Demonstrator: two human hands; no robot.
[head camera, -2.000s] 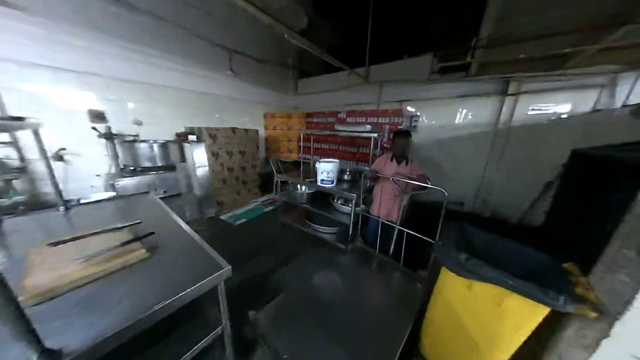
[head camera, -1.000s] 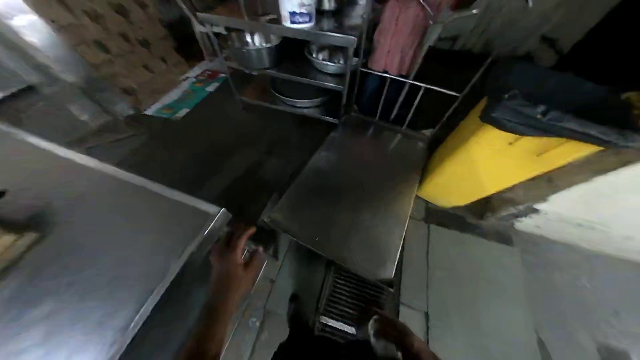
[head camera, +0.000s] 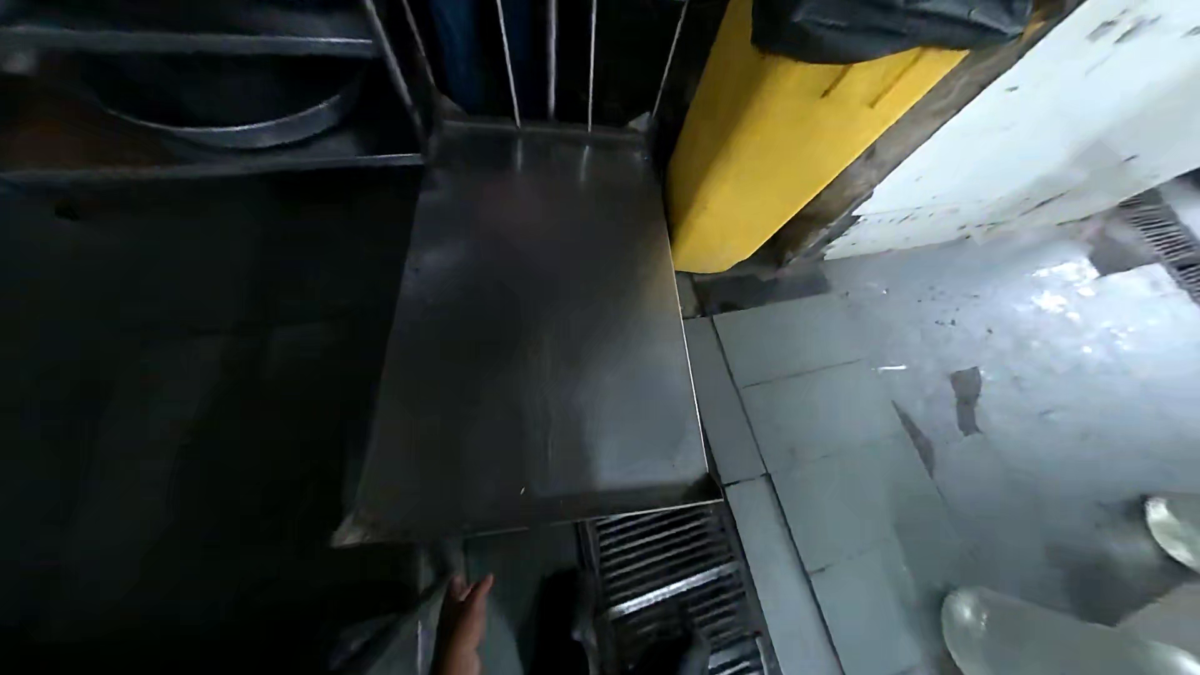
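A bare hand, seemingly my left hand (head camera: 461, 623), shows at the bottom edge with fingers apart and nothing visible in it. It is just below the near edge of a flat metal platform cart (head camera: 544, 328), with a gap between them. The cart's upright metal rails (head camera: 552, 66) stand at its far end. My right hand is out of view. Under the cart's near right corner lies a slotted metal floor drain grate (head camera: 670, 581), beside dark shapes that are too dim to name.
A yellow bin (head camera: 750, 141) with a black liner (head camera: 881, 23) stands right of the cart, against a white wall (head camera: 1012, 122). A metal rack (head camera: 206, 172) holding a round pan (head camera: 253, 134) is at upper left. Wet tiles (head camera: 825, 403) and pale rounded objects (head camera: 1041, 633) lie right.
The view has tilted down and right toward the cart. A second ago both hands showed, the left near the metal table's corner; now only one shows, low in view.
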